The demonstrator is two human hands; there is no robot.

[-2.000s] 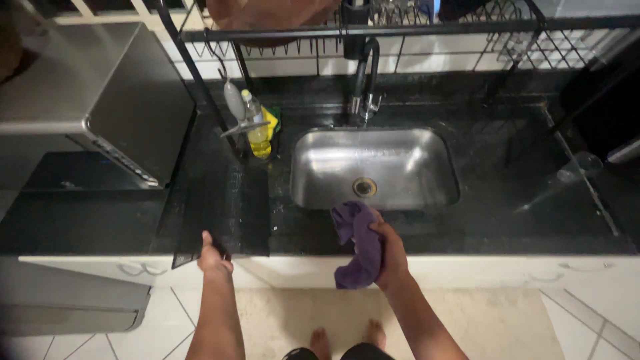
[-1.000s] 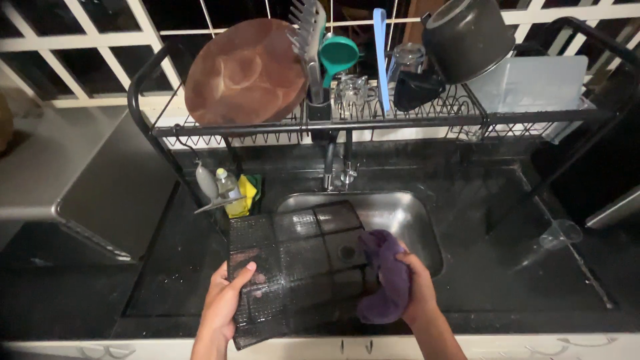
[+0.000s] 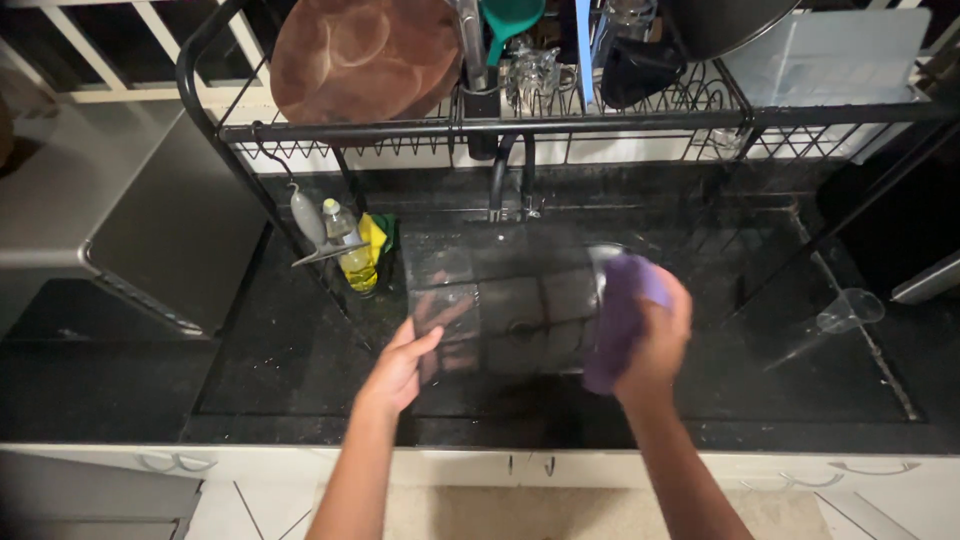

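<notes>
A dark, see-through rectangular panel (image 3: 517, 300) is held over the steel sink, whose rim (image 3: 607, 251) shows at the panel's upper right. My left hand (image 3: 401, 367) grips the panel's left edge, thumb on top and fingers visible through it. My right hand (image 3: 660, 330), blurred, holds a bunched purple cloth (image 3: 619, 322) at the panel's right edge. Whether the right fingers also grip the panel cannot be told. Most of the sink is seen only dimly through the panel.
A black dish rack (image 3: 525, 124) spans the counter, holding a brown round board (image 3: 367, 60) and utensils. A dish soap bottle (image 3: 352, 251) and yellow sponge (image 3: 373, 238) stand left of the black faucet (image 3: 510, 176). A clear cup (image 3: 851, 310) lies right; a metallic appliance (image 3: 172, 232) stands left.
The panel lay on the counter left of the sink two seconds ago, then was lifted by both hands. The purple cloth has stayed in my right hand. The view has shifted.
</notes>
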